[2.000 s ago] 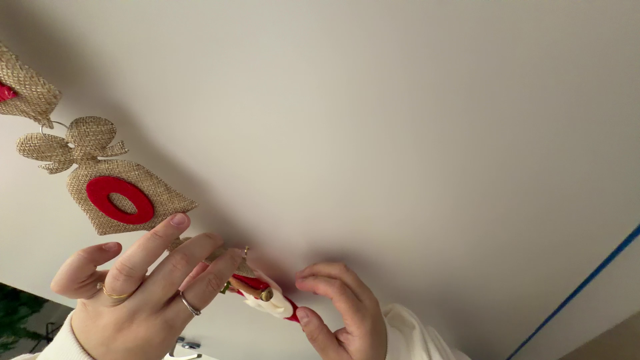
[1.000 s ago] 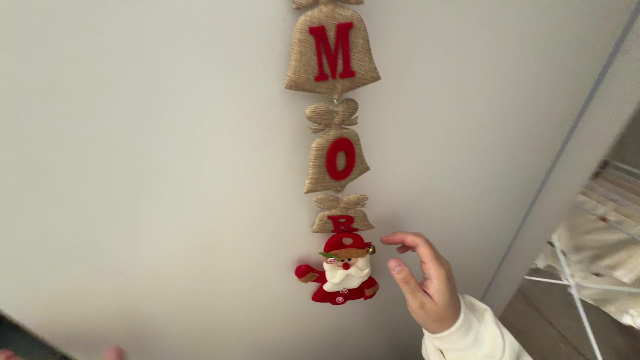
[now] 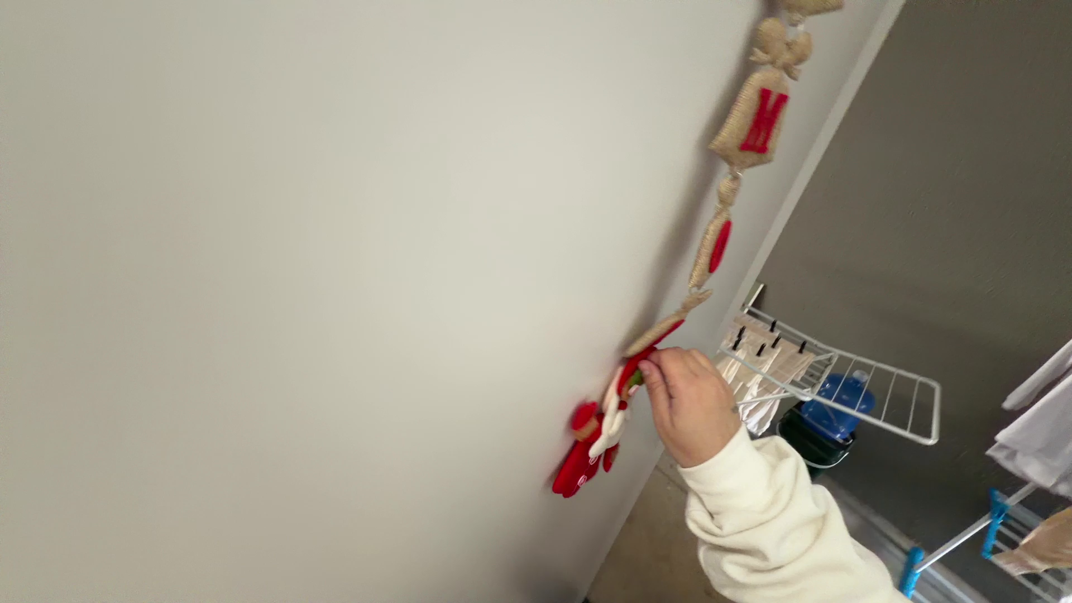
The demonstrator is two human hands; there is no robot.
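A string of burlap bells with red felt letters (image 3: 760,126) hangs against a pale wall or door panel. Its lower bells (image 3: 710,247) are seen nearly edge-on. At the bottom is a plush Santa figure (image 3: 614,416) with a white beard and red clothes, tilted to the lower left. My right hand (image 3: 687,398), in a cream sleeve, pinches the Santa's red hat between thumb and fingers, close to the lowest bell. The far side of the figure is hidden. My left hand is out of view.
Beyond the panel's edge (image 3: 825,146), a white drying rack (image 3: 900,423) holds clipped cloths. Beside it are a blue water jug (image 3: 837,406) and a dark bucket (image 3: 814,444). Another rack with blue joints (image 3: 995,523) stands at the lower right, near hanging light cloth (image 3: 1038,444).
My right hand, open beside the Santa a second ago, is now closed on its hat. The string is bent and turned sideways. My left hand has left the view, which has swung strongly.
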